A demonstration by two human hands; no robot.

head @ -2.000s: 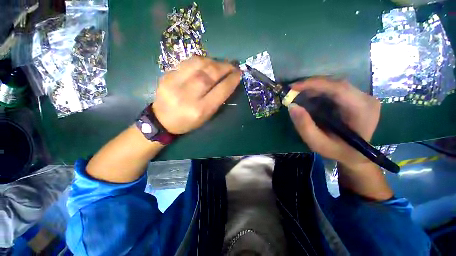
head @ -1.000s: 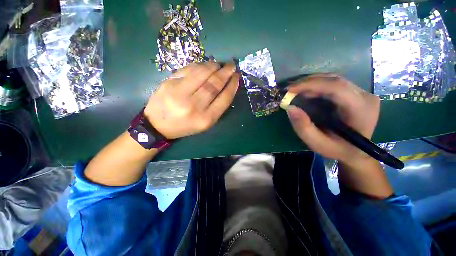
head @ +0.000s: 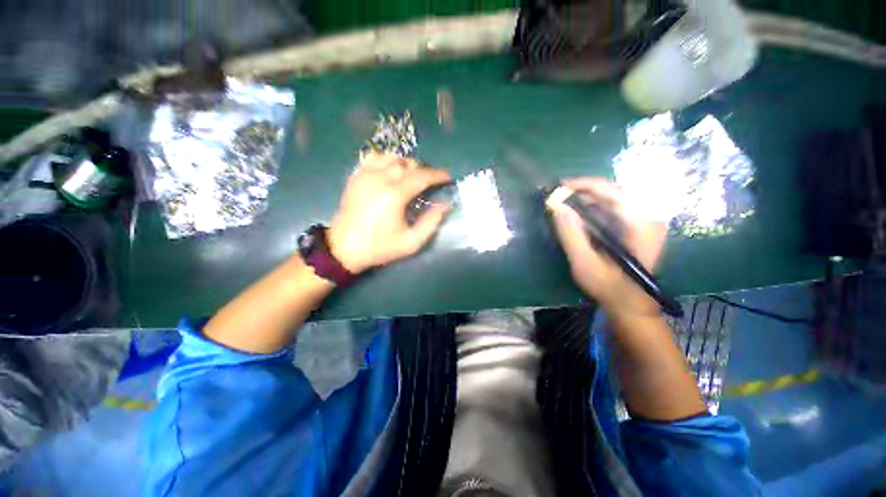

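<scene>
The frame is blurred. My right hand (head: pixel 610 238) grips the black soldering iron (head: pixel 622 254) near its pale collar, right of the board. The iron's tip is smeared and points up and left, off the board. A single shiny circuit board (head: pixel 482 211) lies flat on the green bench between my hands. My left hand (head: pixel 389 214) is just left of the board, thumb and fingers curved apart. Something dark shows between them, and I cannot tell whether it is held. The heap of small components (head: pixel 393 134) is behind my left hand, partly hidden by it.
A clear bag of components (head: pixel 219 165) lies left, beside a green spool (head: pixel 92 182) and a round black object (head: pixel 44 275). A pile of shiny boards (head: pixel 685 175) lies right. A black fan (head: pixel 573 39) and whitish duct mouth (head: pixel 695 58) stand at the back. A dark box (head: pixel 843 194) is far right.
The view has shifted, showing the bench's back. The iron's tip has moved off the board to its right. My left thumb and fingers have spread from their pinch.
</scene>
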